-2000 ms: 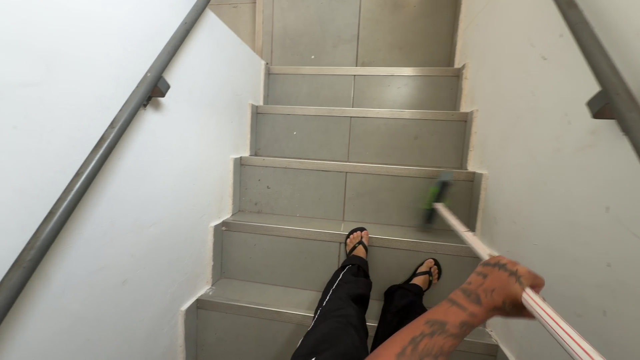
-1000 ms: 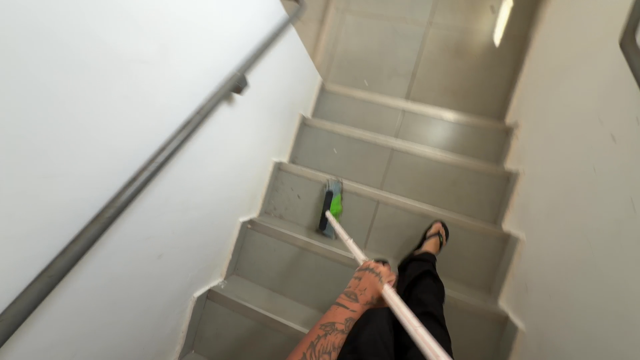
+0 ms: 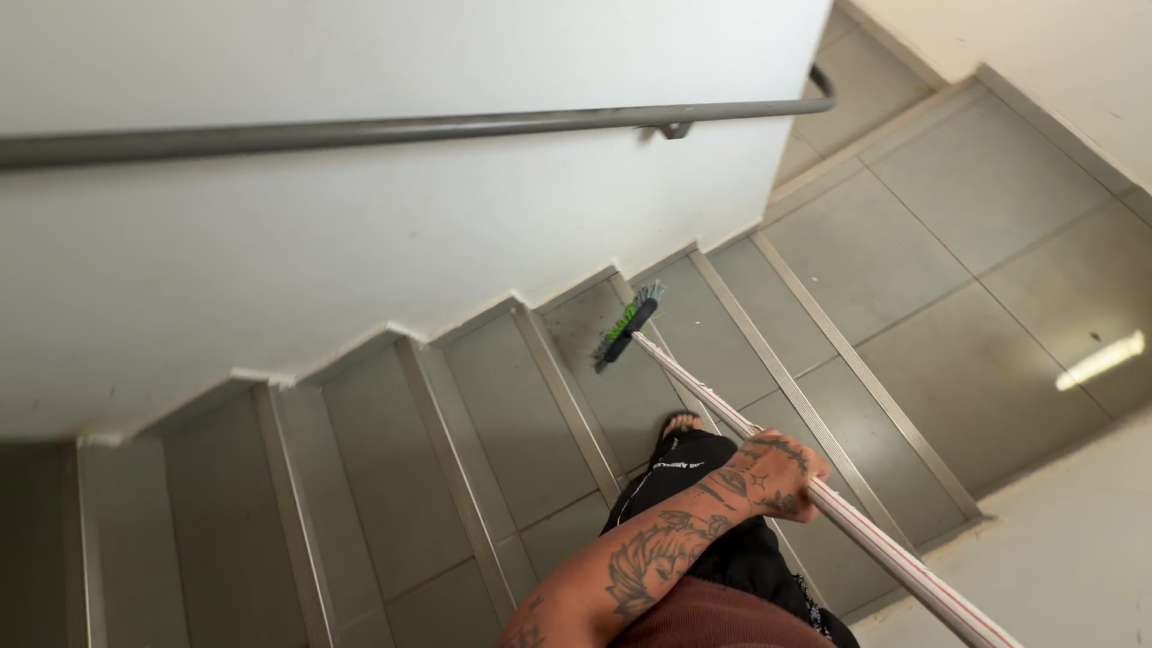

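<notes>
My left hand (image 3: pixel 779 475), with a tattooed forearm, is closed around the white, red-striped broom handle (image 3: pixel 900 540). From the hand the handle slants up and left to the broom head (image 3: pixel 627 331), which has a dark block with green and grey bristles. That head lies over a grey tiled stair tread (image 3: pixel 585 337), close to the wall-side edge, near some dark specks of dirt. The handle's upper end runs out of view at the lower right. My right hand is not in view. One sandalled foot (image 3: pixel 681 423) shows below the black trousers.
A grey metal handrail (image 3: pixel 405 129) runs along the white wall (image 3: pixel 360 234). Steps with ridged metal nosings (image 3: pixel 558 396) descend rightward to a tiled landing (image 3: pixel 972 279), where a small dark speck (image 3: pixel 1095 336) lies. Another pale wall (image 3: pixel 1062 540) bounds the lower right.
The broom head has moved from the right side of the stairs to the side by the left wall. The view has turned strongly, with more of the stairs and landing showing.
</notes>
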